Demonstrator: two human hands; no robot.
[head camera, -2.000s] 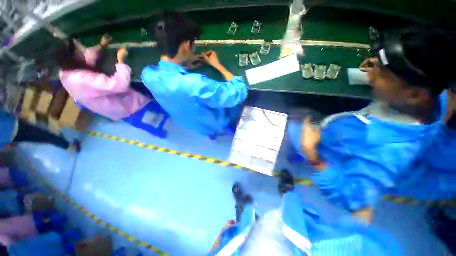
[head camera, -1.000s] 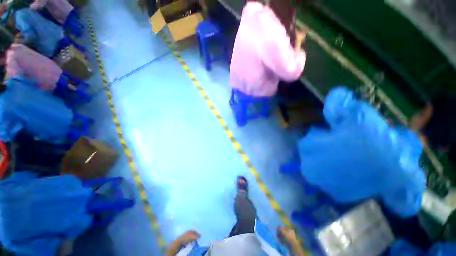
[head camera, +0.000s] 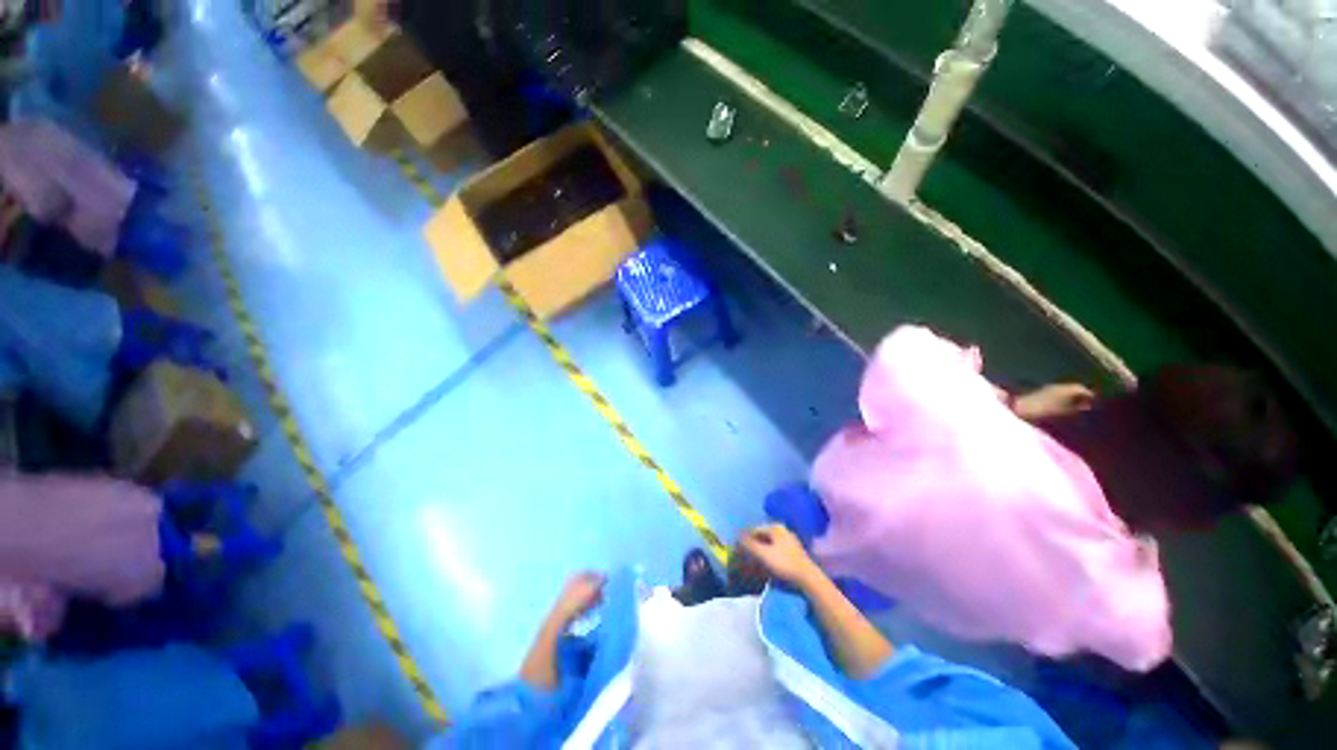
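My left hand (head camera: 581, 598) is low in front of me, left of my body, small and blurred. My right hand (head camera: 777, 554) is raised right of it with the fingers bent. I cannot tell whether either holds anything. Nearest in front are a blue stool (head camera: 664, 287) and an open brown cardboard box (head camera: 575, 268) with dark contents. A phone half-assembly (head camera: 720, 122) lies on the dark green bench (head camera: 763, 220). Small dark red pieces (head camera: 846, 229) lie nearer on the bench.
A person in a pink smock (head camera: 982, 513) sits close on my right at the bench. Yellow-black striped lines (head camera: 623, 428) edge the blue floor aisle. Seated people and a closed box (head camera: 183, 422) are at the left. A pale post (head camera: 938, 110) stands at the bench's back.
The view has moved forward along the aisle. The pink-smocked person, stool and open box are nearer. The blue-smocked person on the right is out of view. Both my hands are higher in the picture.
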